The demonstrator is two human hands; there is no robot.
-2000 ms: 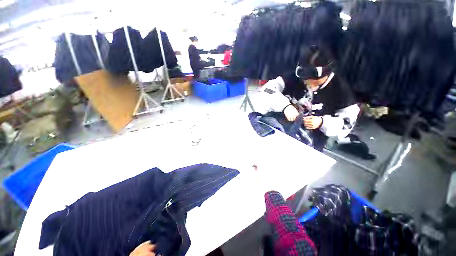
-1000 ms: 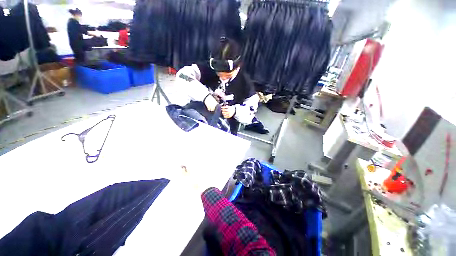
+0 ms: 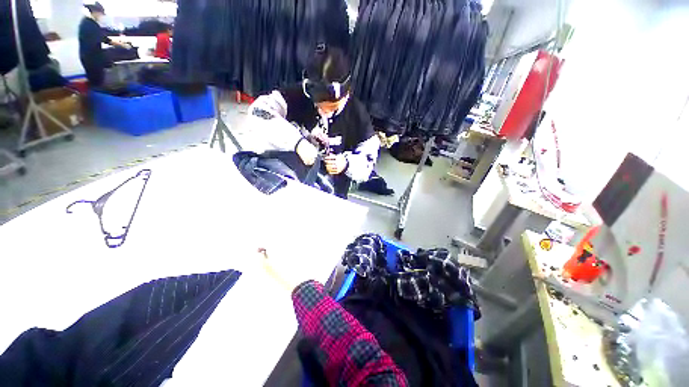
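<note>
A dark pinstriped garment point(image 3: 143, 321) lies on the white table point(image 3: 189, 219) at the lower left, cut off by the frame's edge. Its pointed end reaches toward the table's middle. My right hand point(image 3: 276, 270) reaches over the table from a red-and-black checked sleeve point(image 3: 344, 332), to the right of the garment and apart from it. The hand is washed out against the white top, with a small reddish spot at its far end. Whether it holds anything cannot be told. My left hand is not in view.
A dark hanger point(image 3: 113, 208) lies on the table. A blue bin point(image 3: 464, 340) with checked and dark cloth stands beside the table at right. Another person point(image 3: 325, 125) sits across the table's far corner, handling dark cloth. Beyond are racks of dark garments point(image 3: 415, 68) and a cluttered bench point(image 3: 544, 302).
The view has swung right; the hanger and bench have come into sight, and the garment now sits at the lower left. The hand seen on the garment earlier is out of view.
</note>
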